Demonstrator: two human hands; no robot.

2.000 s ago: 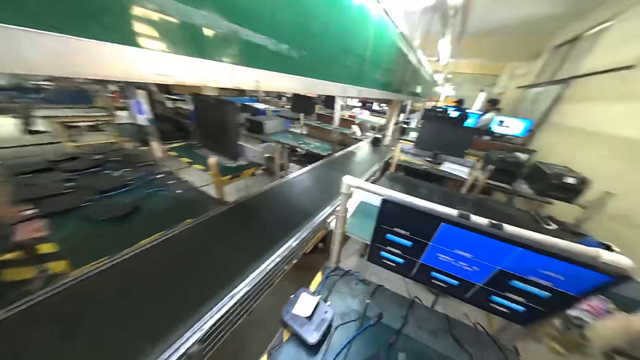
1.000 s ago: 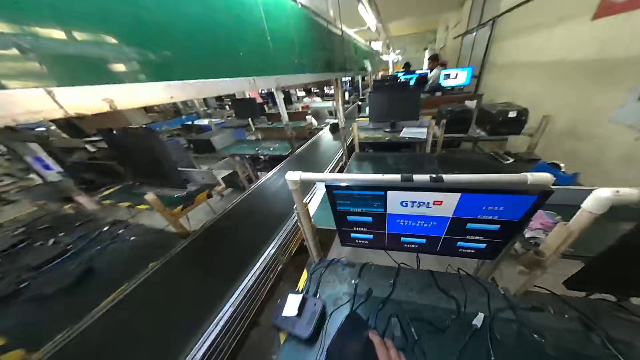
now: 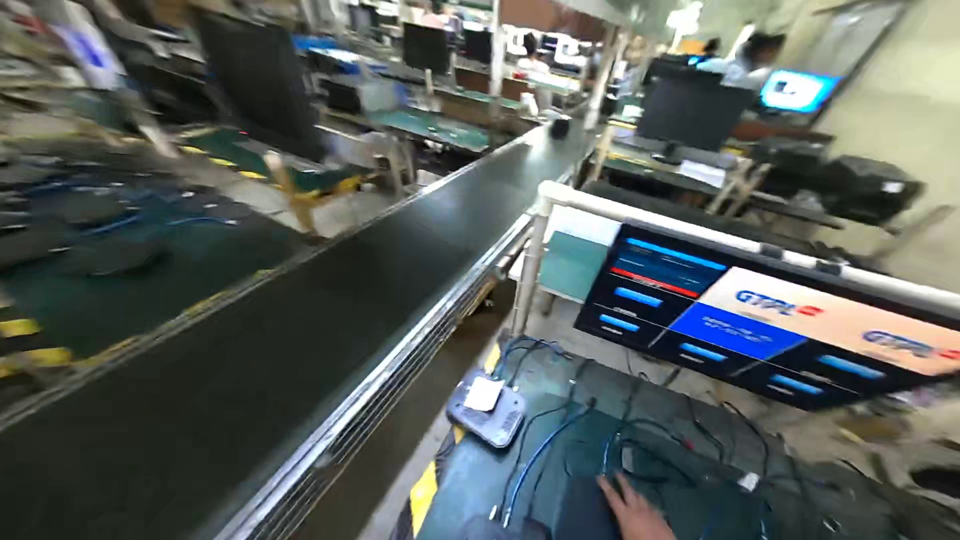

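One hand, which seems to be my right hand [image 3: 634,510], reaches in at the bottom edge with its fingers spread on or against a flat dark box [image 3: 585,508] on the green-covered bench; whether it grips the box cannot be told. My left hand is not in view. To the left of the box, near the bench edge, lies a grey rounded device [image 3: 487,411] with a white paper piece [image 3: 484,393] on it. A blue cable [image 3: 541,448] and several black cables run over the bench. Part of another dark device [image 3: 502,528] shows at the bottom edge.
A wide conveyor belt [image 3: 300,337] with a metal side rail [image 3: 360,397] runs along the left of the bench. Behind the bench, a monitor [image 3: 742,330] is mounted on a white pipe frame [image 3: 675,217]. People stand farther back among other benches and screens.
The view has swung since one second ago. The monitor's tiles now show a red bar and further logo pictures. The hand and dark box were at the bottom edge one second ago too.
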